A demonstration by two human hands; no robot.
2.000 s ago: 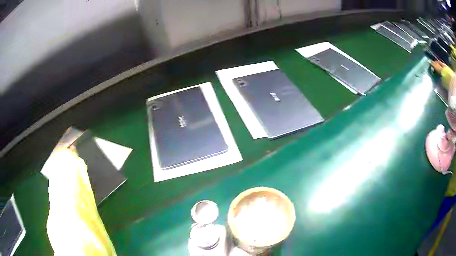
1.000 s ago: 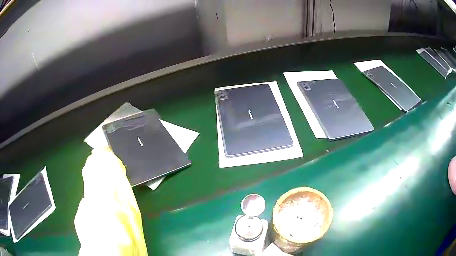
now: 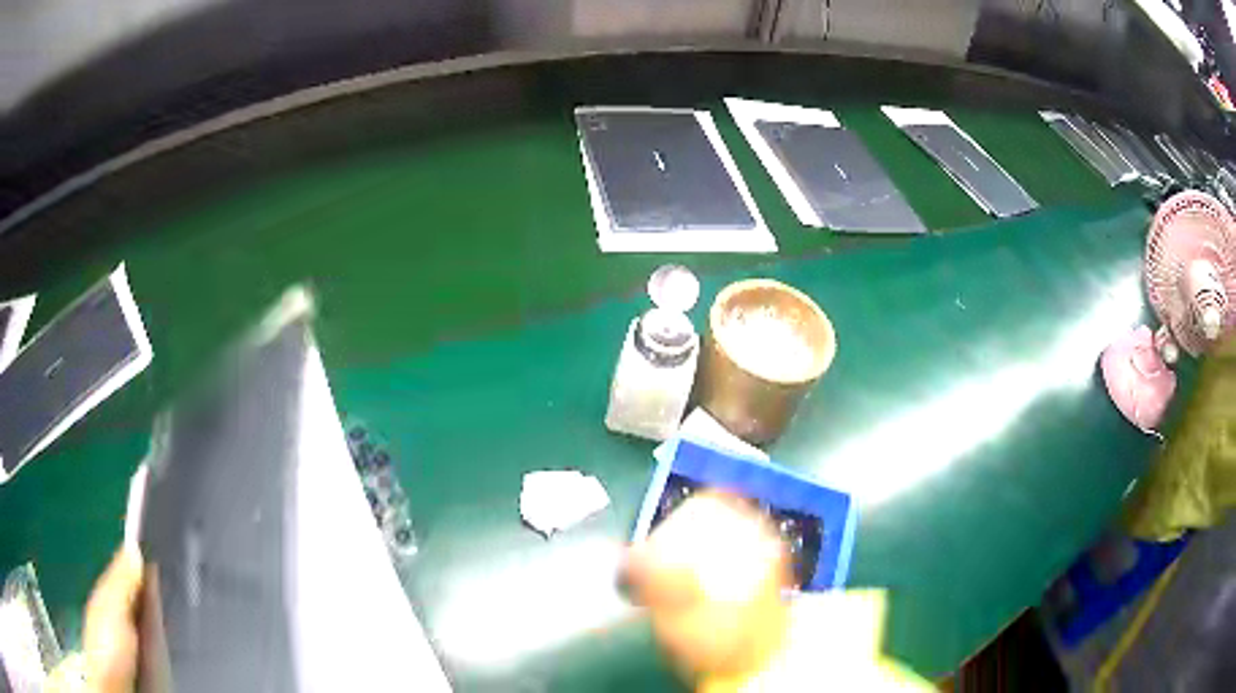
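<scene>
My left hand is at the lower left, its fingers at the left edge of a grey tablet with a white backing sheet under it. The tablet is raised, tilted and blurred. My right hand is blurred, over the near side of a blue parts bin that holds small black pieces. Its fingertips are too blurred to tell whether they hold a piece. A clear sheet with dark rings lies right of the tablet.
A translucent bottle with open lid and a brown tub stand behind the bin. A crumpled white wipe lies left of it. More tablets lie along the belt. A pink fan and another person's sleeve are at the right.
The tablet on the skewed white sheets has left the belt and a tablet is now held at the near left. My right hand has come into view over the bin. The view has tilted down.
</scene>
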